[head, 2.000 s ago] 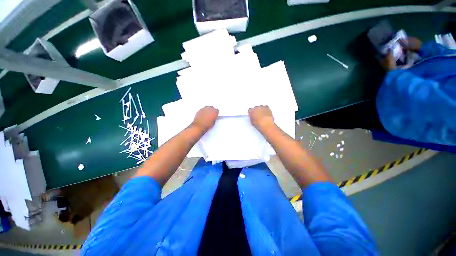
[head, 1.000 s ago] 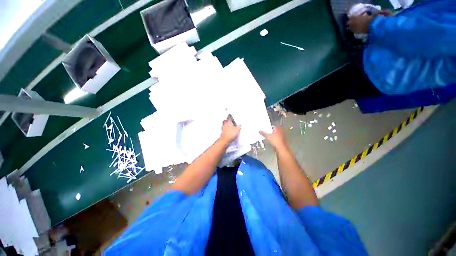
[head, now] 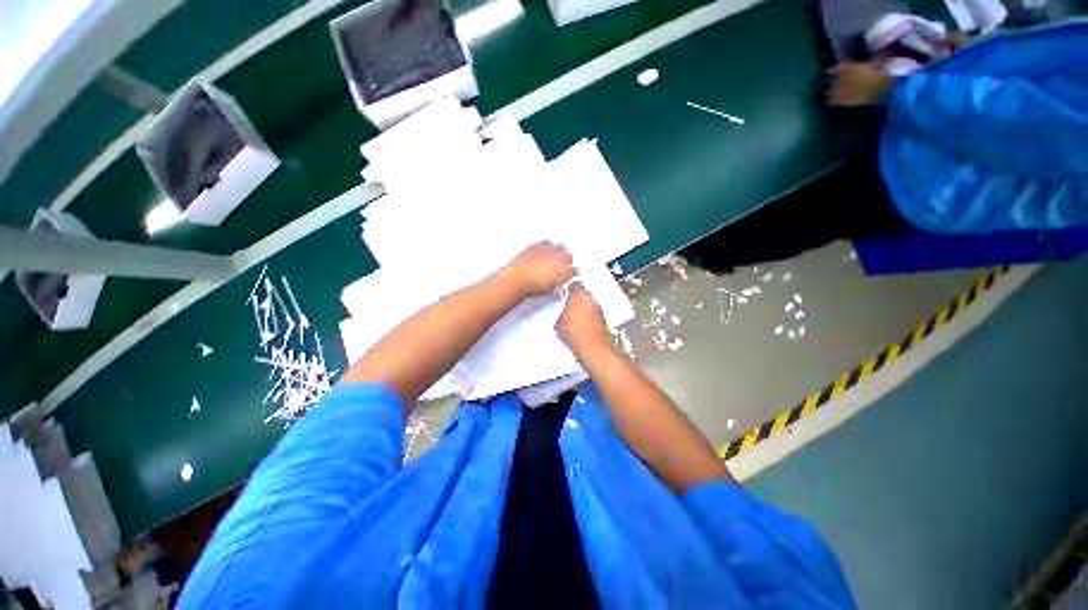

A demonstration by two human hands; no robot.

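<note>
A pile of white box blanks [head: 459, 197] lies before me on the green bench. A white box blank [head: 525, 349] lies on the near end of the pile, close to my body, with an edge partly raised. My left hand [head: 544, 269] is curled on this blank's upper part. My right hand [head: 582, 319] is curled close beside it, at the blank's right side. Both hands grip the card edge; the fingertips are partly hidden and the white card is overexposed.
Thin waste strips [head: 292, 369] lie left of the pile. Packed boxes [head: 205, 153] with dark filling stand on the far lane behind a pale rail. Spare blanks [head: 42, 512] are stacked at far left. A neighbour in blue [head: 990, 143] works at upper right. Scraps [head: 789, 316] lie on the floor.
The view has swung right since the oldest frame. My hands were apart on the blank; now they are close together at its upper right. The blank has turned and shifted.
</note>
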